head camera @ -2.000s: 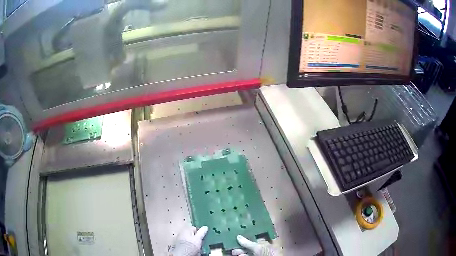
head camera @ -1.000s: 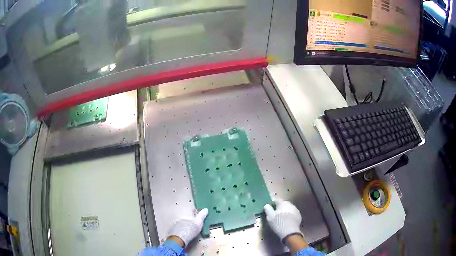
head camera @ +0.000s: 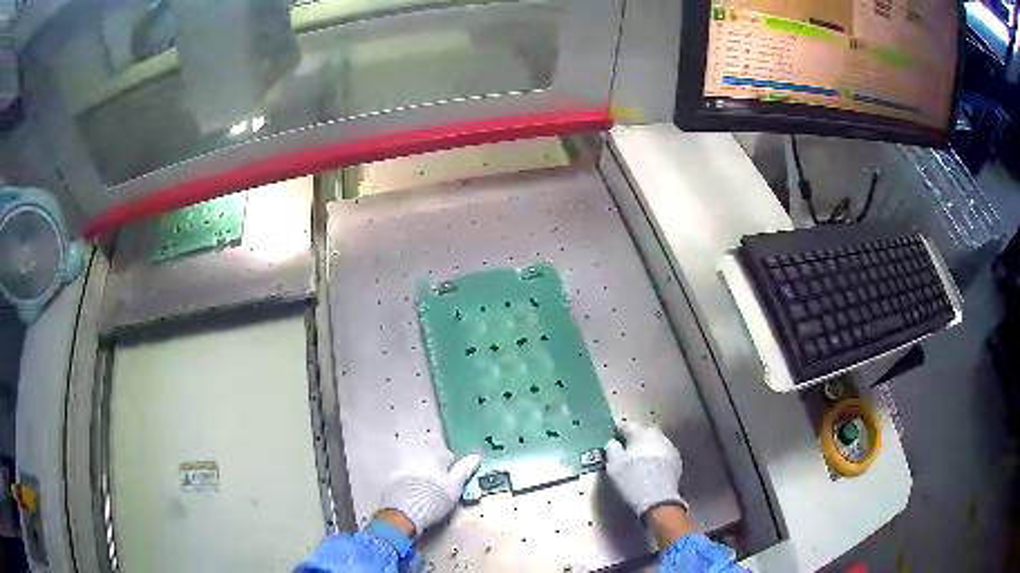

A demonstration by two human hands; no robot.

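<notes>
A green fixture plate [head camera: 515, 375] with rows of dark holes lies flat on the perforated metal machine table [head camera: 380, 369]. Small metal clamps or latches show at its corners. My left hand [head camera: 431, 492], in a white knit glove, is at the plate's near left corner, with thumb and fingertips at the edge. My right hand [head camera: 647, 465], also gloved, is at the near right corner with its fingertips at the edge. The undersides of the fingers are hidden.
A second green plate [head camera: 199, 226] lies on the left table, partly behind the red-edged machine guard [head camera: 358, 155]. At the right are a monitor [head camera: 833, 56], a black keyboard [head camera: 850, 297] and a yellow ring button [head camera: 850, 434]. A small fan [head camera: 31, 255] stands far left.
My hands have moved from the plate's near edge out to its near corners. Metal pieces now show at both near corners, where open notches showed before. The view has shifted.
</notes>
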